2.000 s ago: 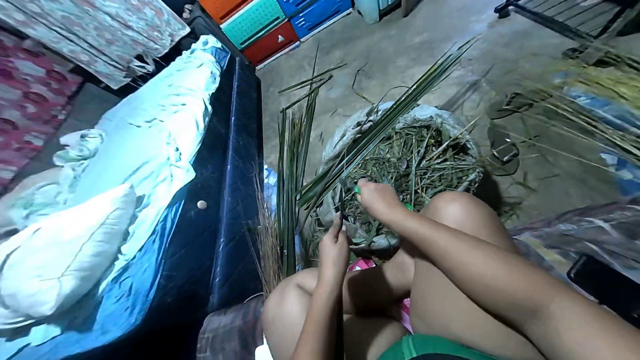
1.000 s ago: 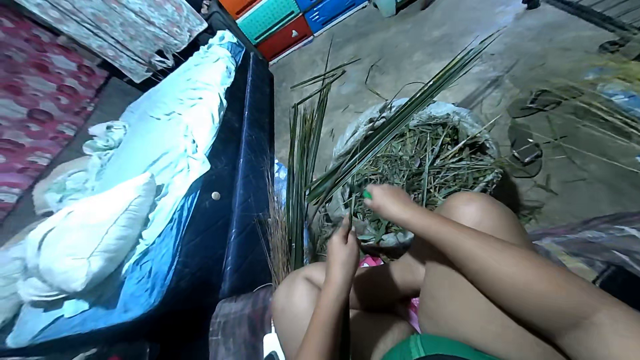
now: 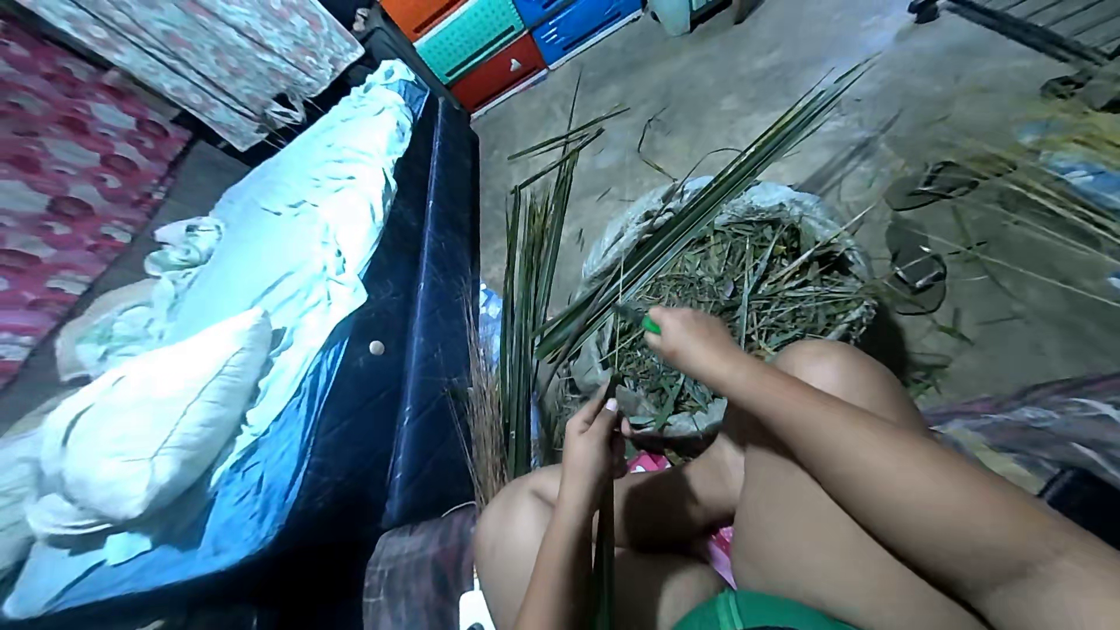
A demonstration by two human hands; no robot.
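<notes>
My right hand is closed round the green handle of a small knife, whose dark blade points left over the near side of a lined basket of leaf scraps. Just below and left of it, my left hand pinches a narrow palm leaf strip that hangs down between my legs. A thin rib rises from the left fingertips past the blade. Long green palm leaves lie across the basket's left side. More palm leaves stand beside the dark bed side.
On the left is a bed with a dark blue side, a light blue sheet and a white pillow. Slippers lie on the floor right of the basket. Coloured drawers stand at the back. Loose stalks are at the right.
My right hand with the knife has moved slightly up and away from my left hand, which still pinches a strip. The view has shifted a little.
</notes>
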